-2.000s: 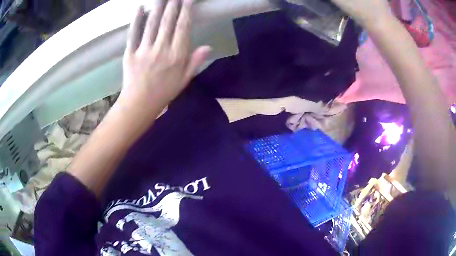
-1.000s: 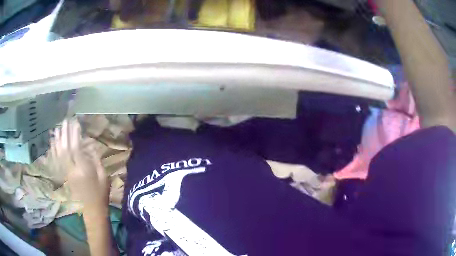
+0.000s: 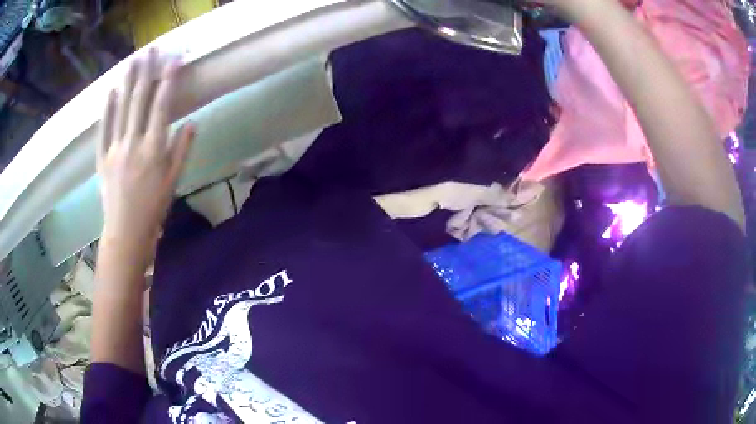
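Note:
The ironing board, white with a pale garment over it, runs from the left edge up to the top of the view. My left hand lies flat on the near side of its cloth, fingers spread and pointing up. The iron shows its metal pointed soleplate at the right end of the board, cut off by the top edge. My right hand is at the top edge just right of the iron, mostly out of the picture; its grip is hidden.
A pale panel sits beneath the board. A vented machine housing and crumpled beige cloth are at lower left. A blue basket is beside my lap. Pink cloth hangs at right. Yellow patches show behind the board.
My left hand has moved from the beige heap up onto the board. The iron and blue basket have come back into view as the view turned. My right arm is again beside the iron.

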